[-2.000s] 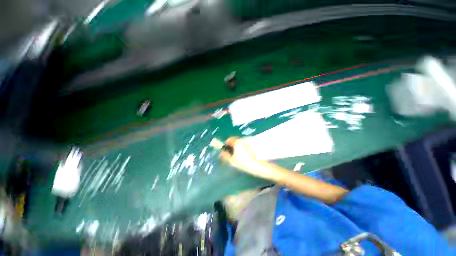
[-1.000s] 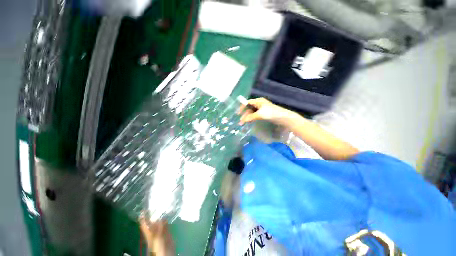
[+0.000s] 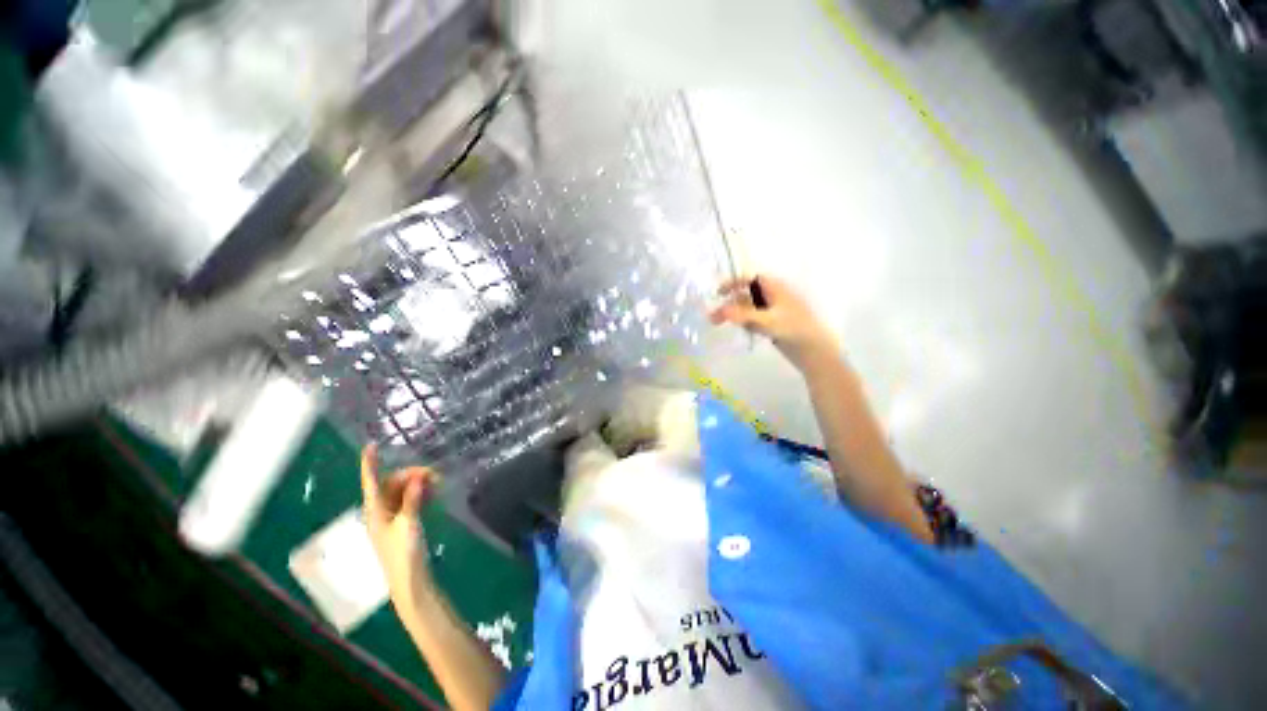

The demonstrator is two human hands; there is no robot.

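Note:
A large clear blister tray (image 3: 486,313) with a grid of pockets is held up in front of my waist, over the bench end and the floor. It is glossy, and glare and blur hide what its pockets hold. My left hand (image 3: 396,500) grips its near left edge. My right hand (image 3: 762,313) grips its right edge, with a small dark item or band at the fingers that I cannot make out.
The green bench (image 3: 299,493) lies lower left, with a long white block (image 3: 250,465), a white sheet (image 3: 338,570) and white scraps (image 3: 496,639). Grey equipment and a pale box stand upper left. Pale floor (image 3: 862,208) with a yellow line (image 3: 959,153) lies right.
The view has swung from the bench towards the floor. The tray has moved off the bench, held between both hands. Two seconds ago one hand was over the bench with no tray held.

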